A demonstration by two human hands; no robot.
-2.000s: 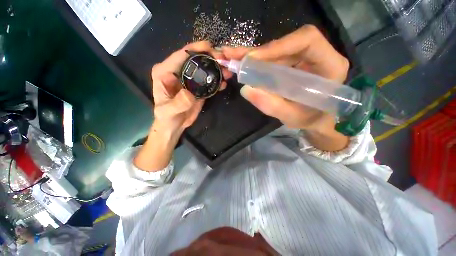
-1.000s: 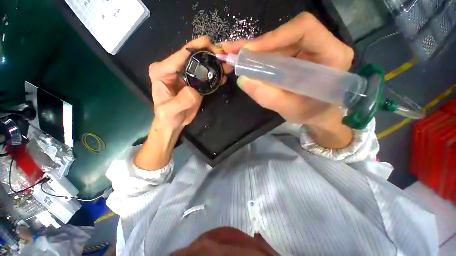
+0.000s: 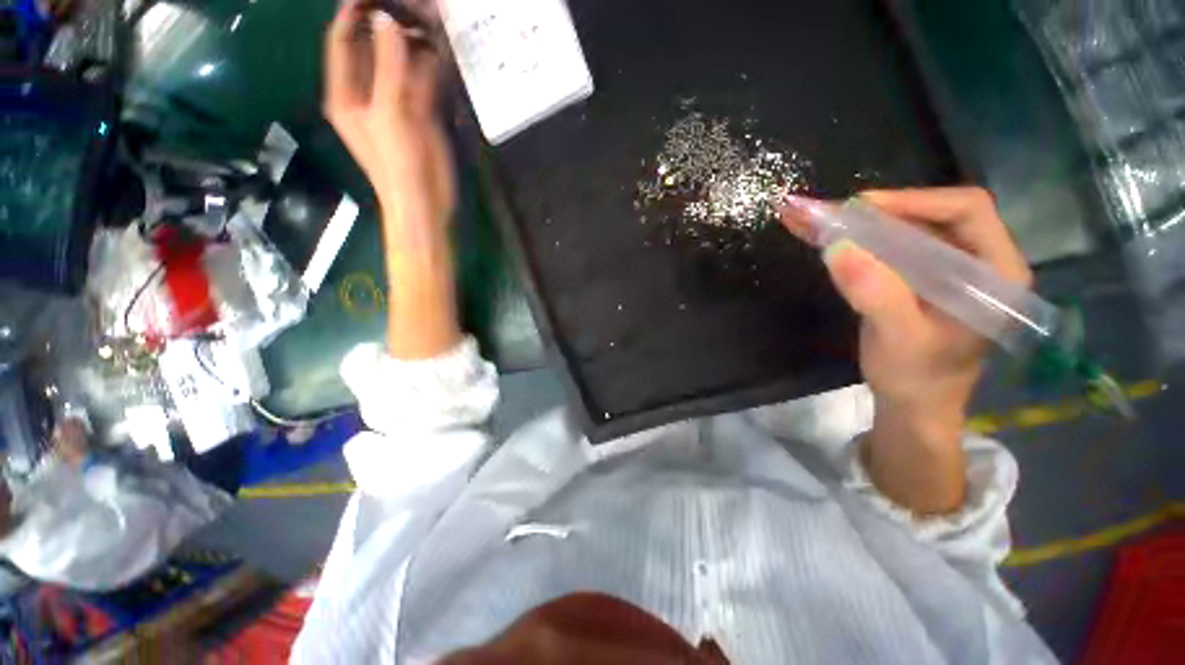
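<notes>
My right hand [image 3: 929,292] holds the clear dispensing syringe [image 3: 949,279] like a pen. Its pinkish needle tip lies at the right edge of the heap of tiny silvery metal parts [image 3: 734,175] on the black work tray [image 3: 676,312]. The green adapter [image 3: 1068,340] is at the syringe's rear end, with the thin clear hose behind it. My left hand [image 3: 390,104] is blurred and reaches to the upper left, beyond the tray's left edge. A dark object shows at its fingertips by the picture's top edge; whether the fingers grip it cannot be told.
A white block with faint writing [image 3: 520,65] lies on the tray's upper left. A yellow loop [image 3: 363,294] lies on the green mat. Cables, a red device [image 3: 186,279] and another person's white sleeve [image 3: 111,513] are at left. Clear blister trays [image 3: 1124,117] are upper right, red bins [image 3: 1144,604] lower right.
My left hand has moved away from the syringe to the upper left, and the round black housing no longer shows clearly. The syringe tip has moved to the metal heap. The view has shifted.
</notes>
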